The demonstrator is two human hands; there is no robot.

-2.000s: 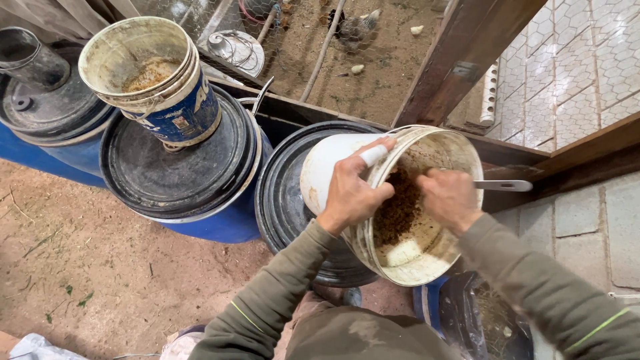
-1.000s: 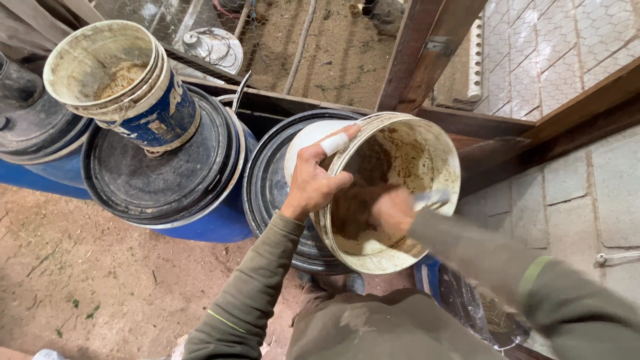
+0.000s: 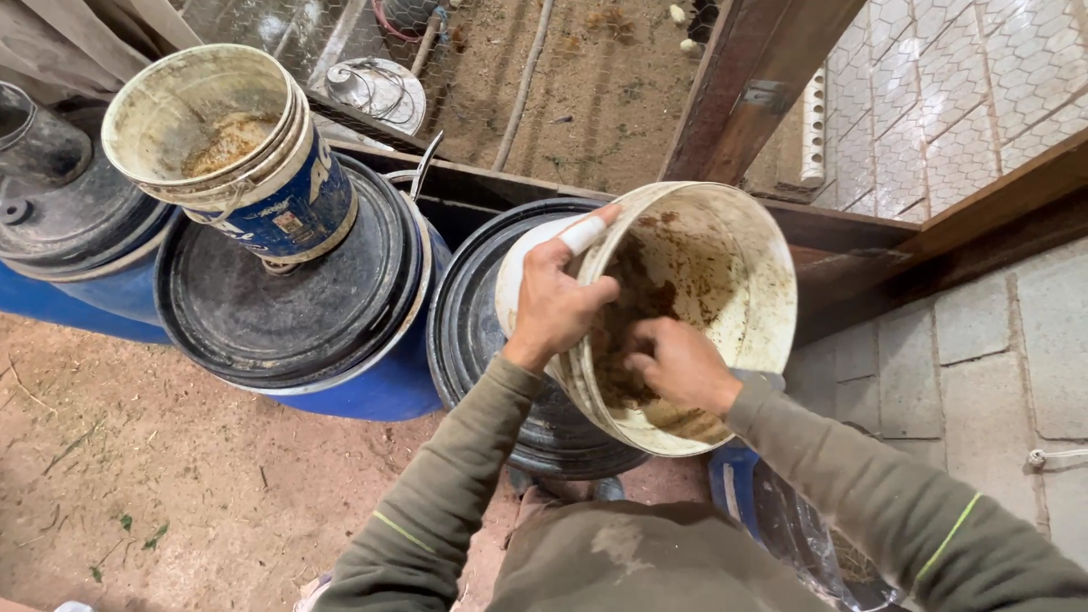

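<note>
A white plastic bucket [image 3: 748, 255] lies tilted over a black-lidded barrel [image 3: 467, 289], its mouth toward me. My left hand [image 3: 557, 293], with white tape round one finger, grips the bucket's left rim. Inside, my right hand [image 3: 680, 365] is at the brown, crumbly, damp-looking feed or mash [image 3: 629, 289] stuck along the wall and bottom. Its fingers are curled and partly blurred, so whether they hold any of it does not show. Part of a grey utensil handle [image 3: 761, 378] shows at the bucket's rim behind my right wrist.
A blue and white bucket [image 3: 293, 200] with yellowish contents stands on another lidded blue barrel [image 3: 280, 297]. A third barrel [image 3: 76, 212] carries a dark jug [image 3: 38, 136]. Beyond a wooden post [image 3: 756, 93] and wire mesh is a pen with chicks [image 3: 677, 14]. A clear plastic bag [image 3: 790, 518] lies low right.
The brown mass looks lower and more spread along the wall than two seconds ago. My right hand has moved about inside the bucket, while my left stays at the rim.
</note>
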